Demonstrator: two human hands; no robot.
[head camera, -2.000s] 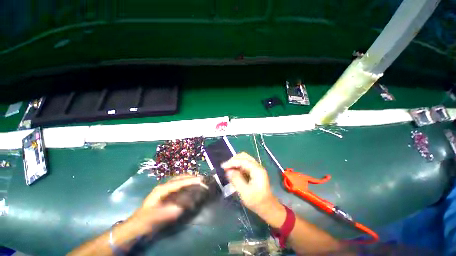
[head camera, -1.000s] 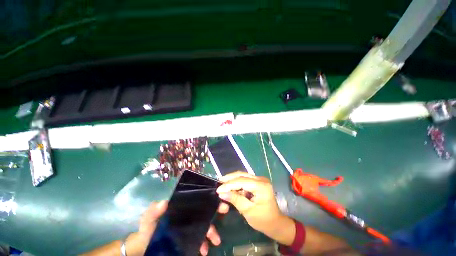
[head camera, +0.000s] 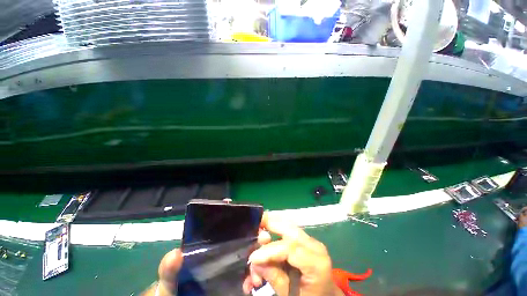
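A phone body (head camera: 219, 245), glossy black screen side up, is raised in front of me and hides the bench behind it. My left hand (head camera: 169, 270) grips it, with the thumb along its left edge; the phone hides most of the hand. My right hand (head camera: 297, 260) is at the phone's lower right edge, fingers bent together. A small white piece (head camera: 263, 289) shows just under its fingertips; I cannot tell whether the fingers hold it. The component pile is hidden.
An open phone body (head camera: 56, 251) lies at left. A black compartment tray (head camera: 144, 201) is on the belt. A slanted post (head camera: 381, 144) stands right of centre. The orange air gun (head camera: 351, 278) is partly visible. Pinkish components (head camera: 467, 222) and a blue sleeve (head camera: 520, 254) are at far right.
The view has tilted up, showing the shelf top. The phone, a blur in my left hand at first, is now raised upright with its glossy face toward me. My right hand has moved to its lower right edge.
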